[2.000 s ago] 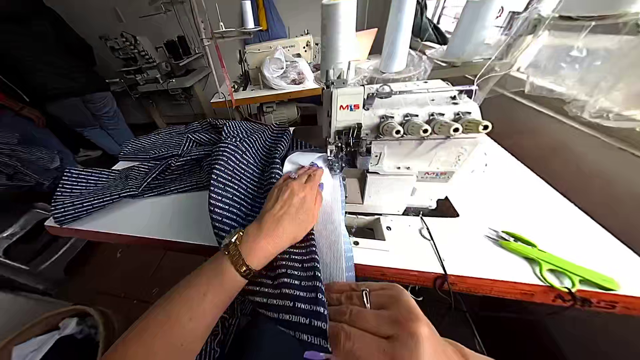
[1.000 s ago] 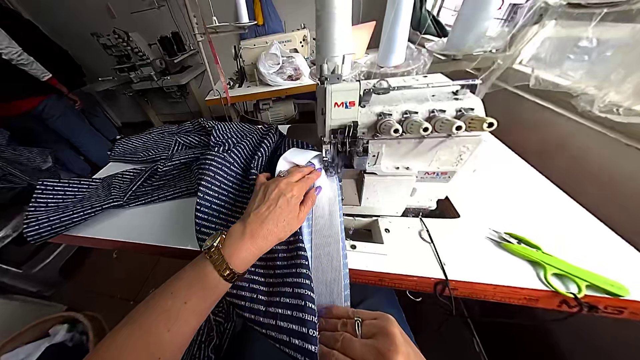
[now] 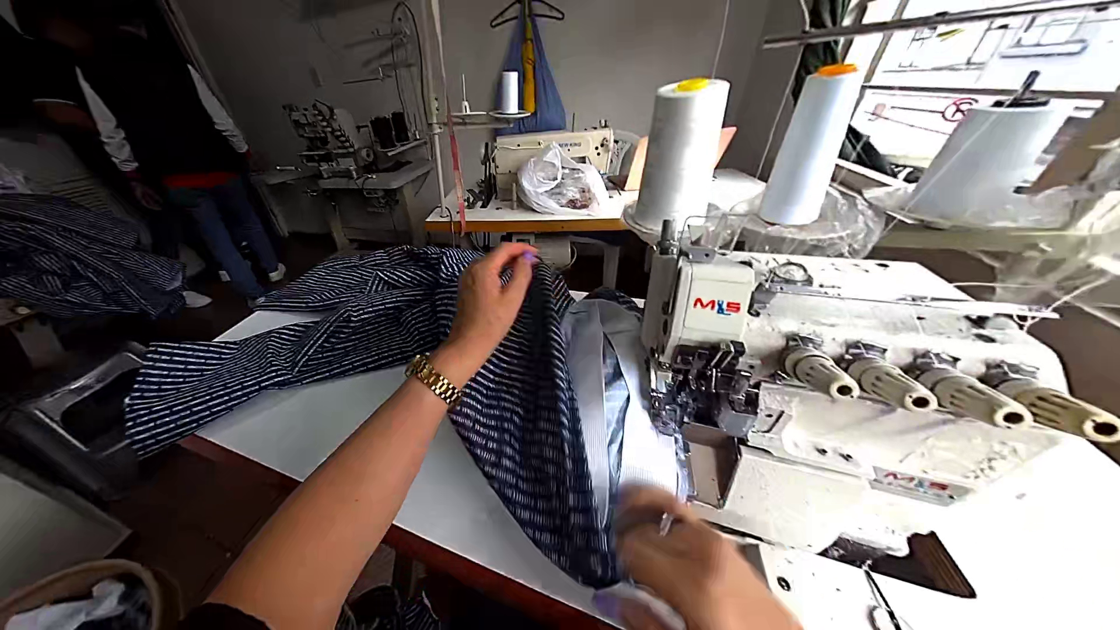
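Navy and white striped fabric (image 3: pixel 516 420) lies over the table and runs up to the left of a white overlock sewing machine (image 3: pixel 717 297). A pale inner layer (image 3: pixel 643 437) of the cloth shows beside the machine's needle area. My left hand (image 3: pixel 494 293), with a gold watch at the wrist, is raised at the top of the fabric, thumb and fingertips close together; whether cloth is pinched there cannot be told. My right hand (image 3: pixel 691 560) is blurred at the lower front edge of the pale layer, and its grip is unclear.
Large thread cones (image 3: pixel 682 149) stand behind the machine. A second sewing machine (image 3: pixel 556 149) sits on a table farther back, with a plastic bag (image 3: pixel 560 184) by it. People stand at the far left, near more striped cloth (image 3: pixel 79 254). A bin (image 3: pixel 131 577) is at lower left.
My left hand has lifted off the pale cloth beside the needle area and moved up and left. The pale layer, flat before, now stands in folds. The view has shifted, and the green-handled snips are out of it.
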